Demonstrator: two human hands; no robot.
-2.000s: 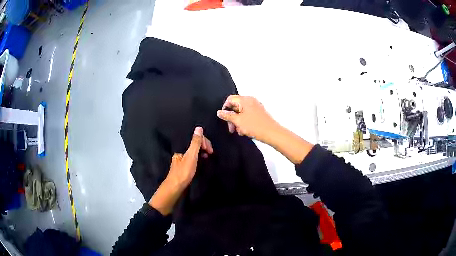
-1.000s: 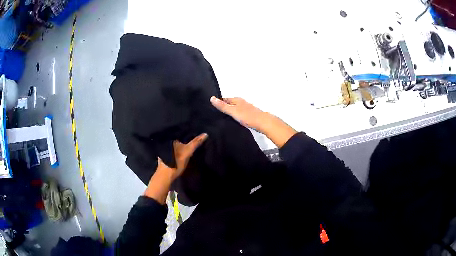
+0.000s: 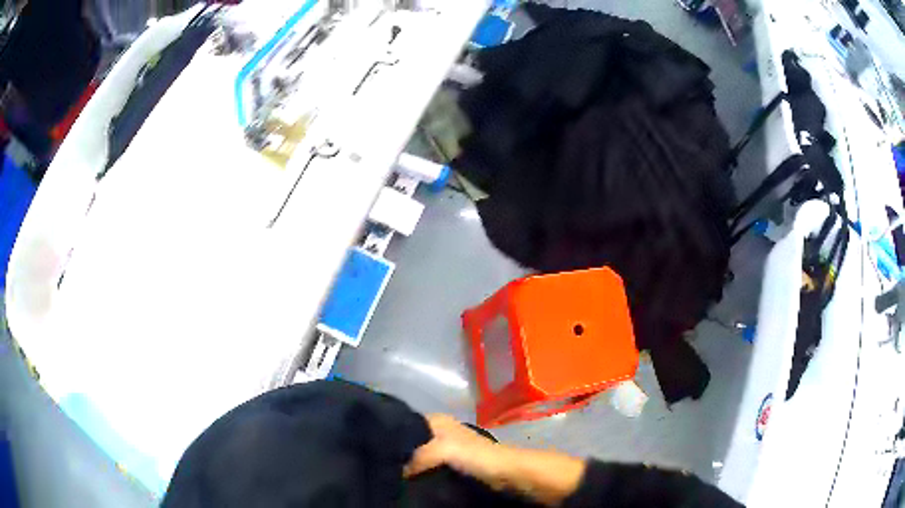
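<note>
A black garment piece (image 3: pixel 298 446) lies bunched at the bottom of the view, beside the near end of the white machine table (image 3: pixel 189 248). My right hand (image 3: pixel 447 448) rests on its right edge with the fingers bent into the cloth, gripping it. My left hand is not in view; the cloth and the picture's lower edge may hide it.
A red-orange stool (image 3: pixel 581 332) stands on the grey floor right of the table. Behind it is a large heap of black cloth (image 3: pixel 605 149). Blue-and-white treadles (image 3: pixel 355 295) sit under the table edge. A white trough (image 3: pixel 784 327) with black pieces runs along the right.
The view has swung from the aisle to the stool and treadles. The black piece now shows low in the picture. My left hand has gone out of view; my right hand has closed on the cloth.
</note>
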